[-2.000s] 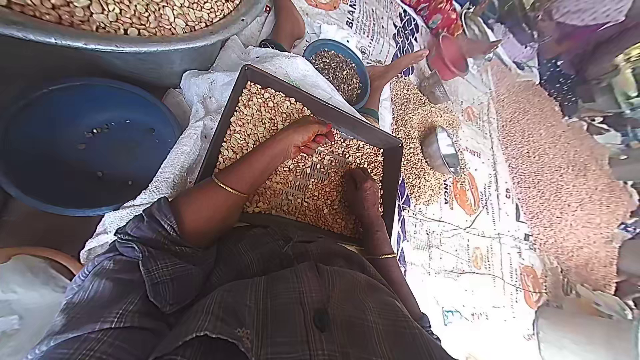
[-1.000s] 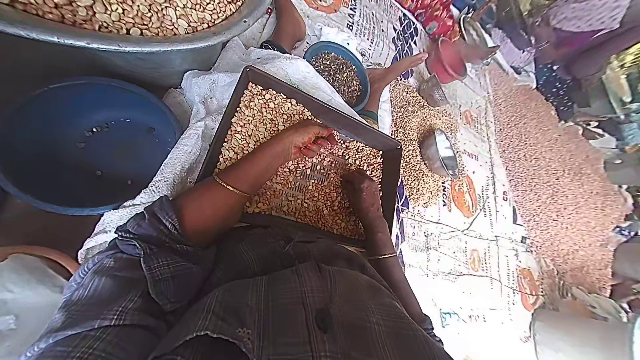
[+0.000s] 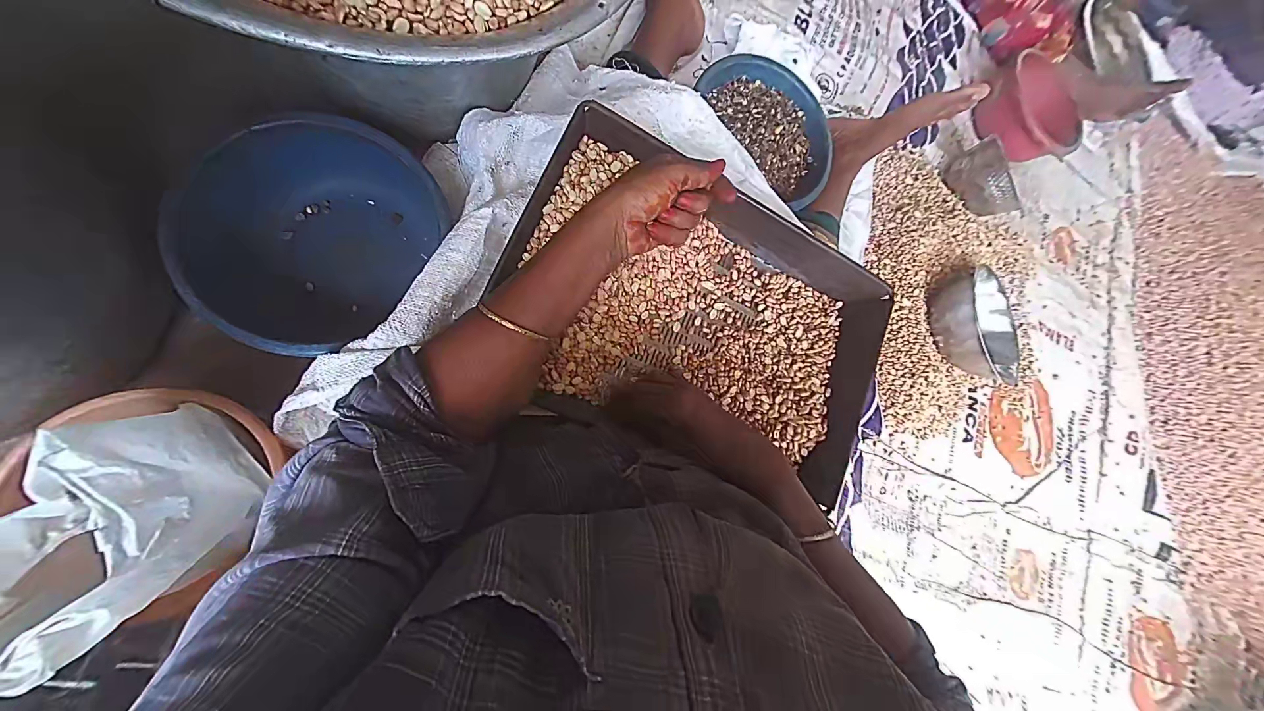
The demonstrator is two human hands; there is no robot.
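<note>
A dark rectangular tray (image 3: 854,365) with a slotted bottom sits at my lap, spread with split nuts or kernels (image 3: 760,365). My left hand (image 3: 676,202) is over the tray near its far rim, fingers curled; whether anything is inside them is hidden. Low over the kernels at the near side is my right hand (image 3: 652,400), dark and blurred, its fingers hard to make out. Slots of the tray bottom show between the two hands. Beyond the far rim stands a small blue bowl (image 3: 820,148) of dark bits and kernels.
At left are a large blue basin (image 3: 306,341) with a few bits, a metal tub (image 3: 415,84) of kernels and white plastic (image 3: 148,484) over a brown basin. Right, a metal bowl (image 3: 958,321) lies among kernels on printed sacking (image 3: 997,533). Another person's foot (image 3: 889,128) is near.
My left hand has moved up towards the tray's far rim. My right hand has shifted left along the near side, from the right part of the kernels. More of the slotted bottom shows.
</note>
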